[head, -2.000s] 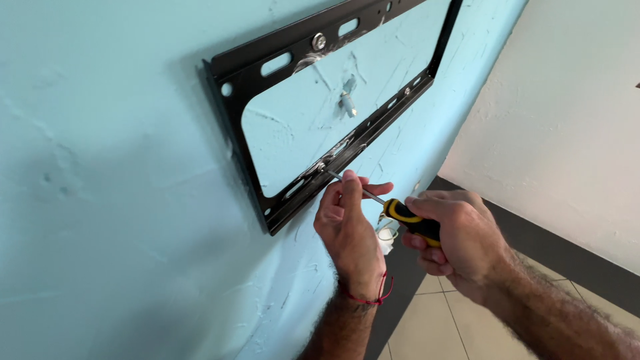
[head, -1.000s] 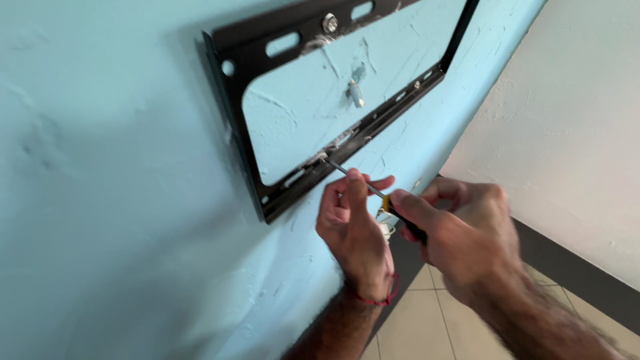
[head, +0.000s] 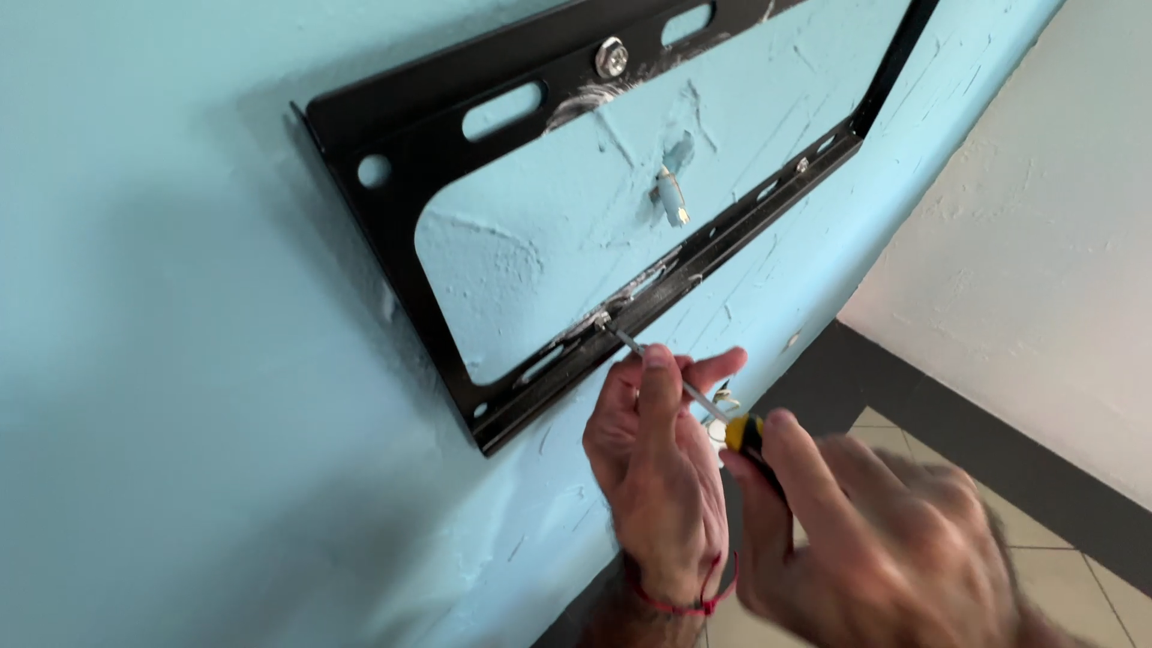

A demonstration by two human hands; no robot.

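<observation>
A black metal wall-mount bracket (head: 378, 216) lies against the light blue wall. My right hand (head: 873, 540) grips the yellow and black handle of a screwdriver (head: 706, 401), whose tip meets a screw (head: 601, 319) in the bracket's lower rail. Near the tip, my left hand (head: 661, 459) holds the shaft between thumb and fingers, with a red string bracelet (head: 679, 608) at its wrist. A bolt with a washer (head: 612, 58) sits in the upper rail, and another screw (head: 802, 166) is farther along the lower rail.
Inside the frame, a light blue wall plug (head: 670, 196) sticks out of the wall. Pale wires (head: 725, 396) show behind my hands, low on the wall. A pale side wall (head: 1017, 270) stands at the right, above a dark baseboard (head: 972, 405) and beige floor tiles (head: 1035, 531).
My right hand has changed its grip on the screwdriver's handle, its back now turned more toward the view. My left hand stays on the shaft, and the tip remains at the lower rail.
</observation>
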